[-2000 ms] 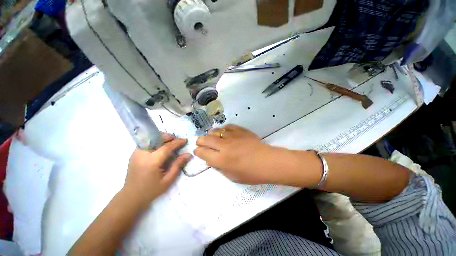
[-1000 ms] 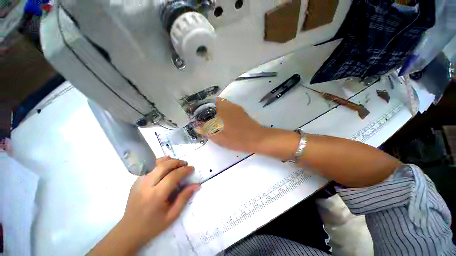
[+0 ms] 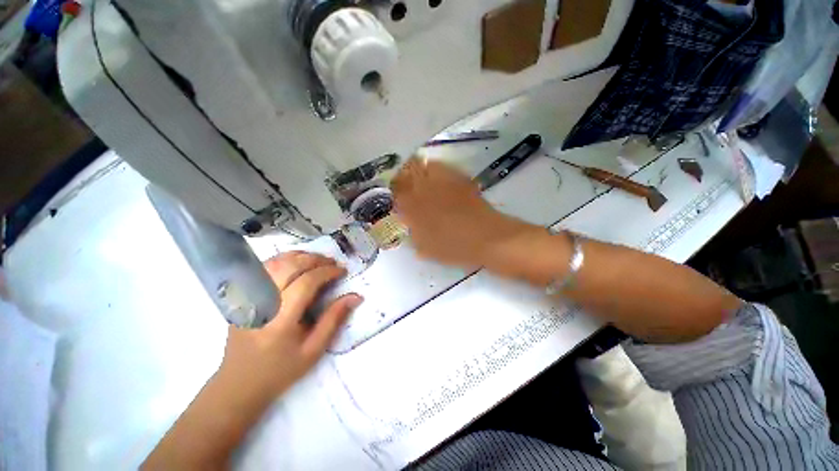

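The off-white sewing machine head [image 3: 230, 83] stands over the white table. My left hand [image 3: 290, 304] lies palm down left of the presser foot area [image 3: 354, 244], its fingers spread on thin white fabric [image 3: 308, 246] that blends with the bed. My right hand [image 3: 442, 207] is blurred, raised just right of the needle area, fingers bent; whether it holds anything cannot be told. A small tan block [image 3: 391, 232] shows below its fingertips.
Black snips [image 3: 515, 158] lie partly behind my right hand. A thin metal strip [image 3: 465, 136] and a wooden-handled tool [image 3: 621, 184] lie nearby. Dark checked cloth [image 3: 681, 69] hangs at the right. A printed ruler scale [image 3: 497, 354] runs along the front edge.
My right hand has moved from the fabric in front of the foot to the right of the needle area, lifting slightly. My left hand has stayed on the fabric. The view has shifted closer.
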